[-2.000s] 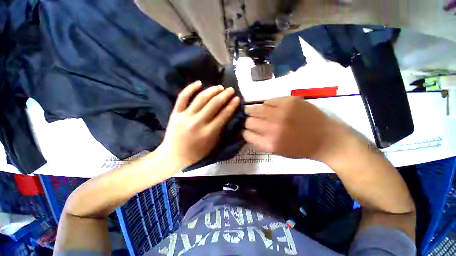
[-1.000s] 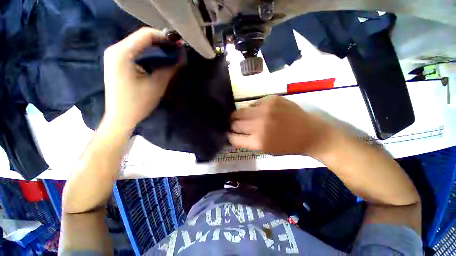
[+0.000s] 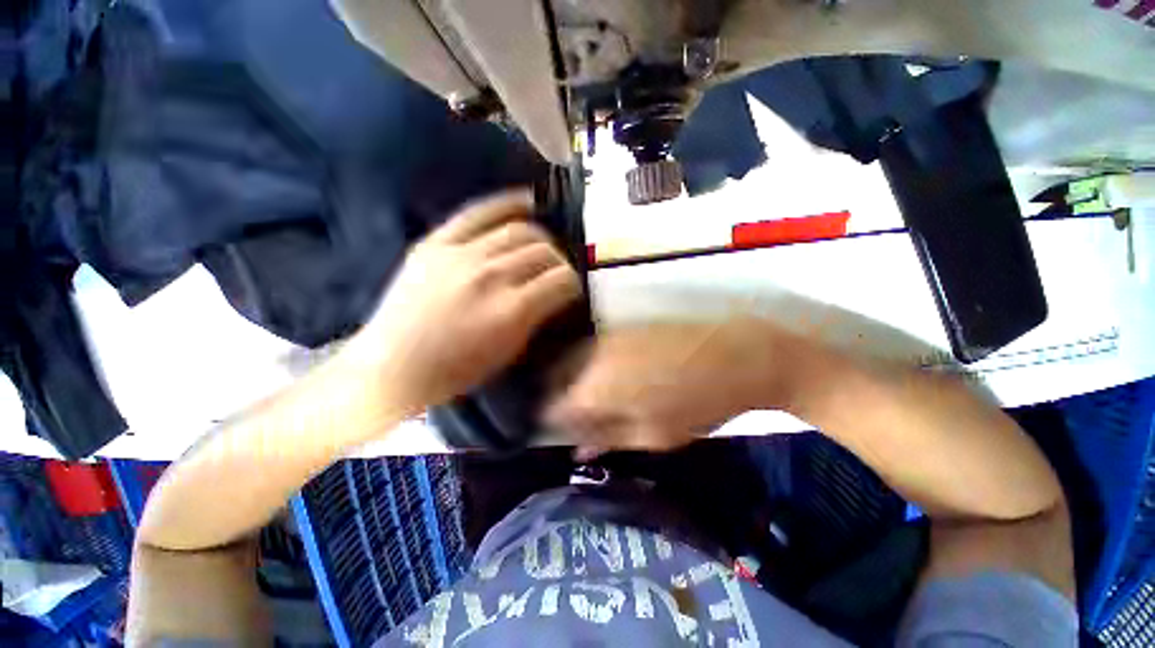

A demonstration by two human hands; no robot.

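A large dark garment [image 3: 253, 165] lies heaped on the white table, left of the needle area, and part of it runs under both hands to the front edge. My left hand [image 3: 475, 304] lies over the black fabric just below the sewing machine head [image 3: 507, 63], fingers curled on it. My right hand [image 3: 646, 386] is blurred and touches the fabric's right side near the table's front edge; its fingertips pinch the fabric. The needle and presser foot are too small and dark to make out.
A ridged knob [image 3: 654, 181] hangs right of the needle area. A red strip [image 3: 790, 229] and a black rectangle like a phone [image 3: 969, 234] lie on the right. Dark cut pieces [image 3: 722, 133] lie behind. Blue crates [image 3: 380, 544] stand below the table.
My left hand has come down and right from the machine's left side onto the fabric. My right hand has moved nearer the front edge. The fabric is bunched where it was spread flatter.
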